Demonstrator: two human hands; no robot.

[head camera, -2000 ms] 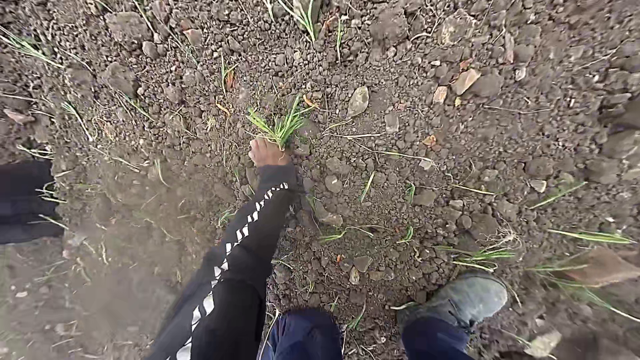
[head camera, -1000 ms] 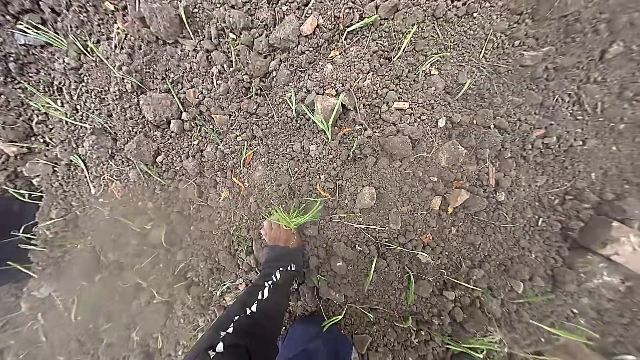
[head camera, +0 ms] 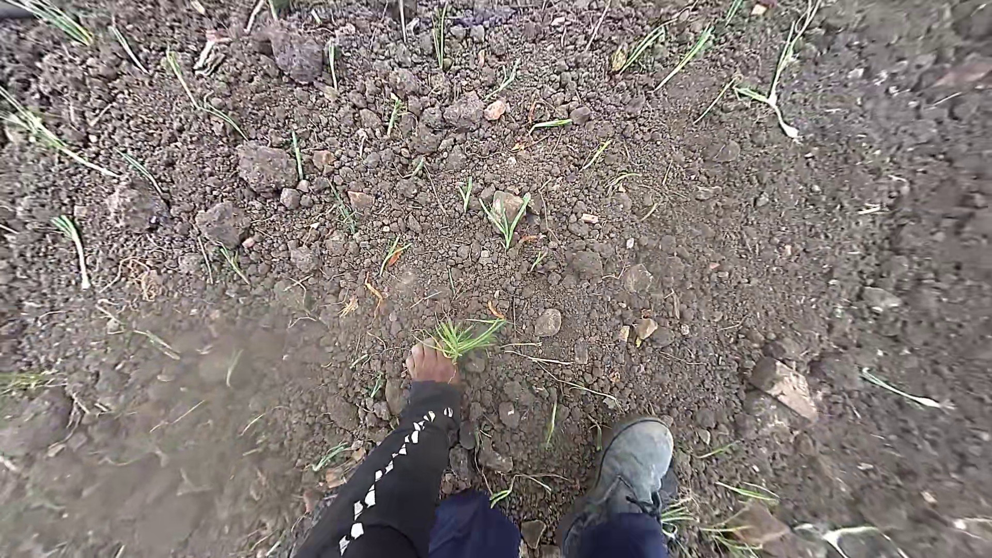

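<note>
Low over the brown, stony soil [head camera: 666,240], my left hand [head camera: 432,363] comes up from the bottom in a black sleeve with white marks. Its fingers are closed around a tuft of thin green seedlings [head camera: 469,338], whose leaves point up and to the right. The roots are hidden by the hand. Just to the right of the tuft lies a small round stone [head camera: 548,322]. A small green plant [head camera: 506,221] stands in the soil farther ahead. My right hand is out of view.
A grey shoe [head camera: 637,457] stands at the bottom, with a dark blue trouser leg beside it. Loose seedlings lie about, one with a white stem [head camera: 775,101] at the upper right. Clods [head camera: 267,168] are at the upper left, and a flat stone [head camera: 784,387] is right of the shoe.
My left hand still holds the tuft near the same patch of soil. The dark shape at the left edge has gone out of view. The view has shifted forward over the soil since the first frame.
</note>
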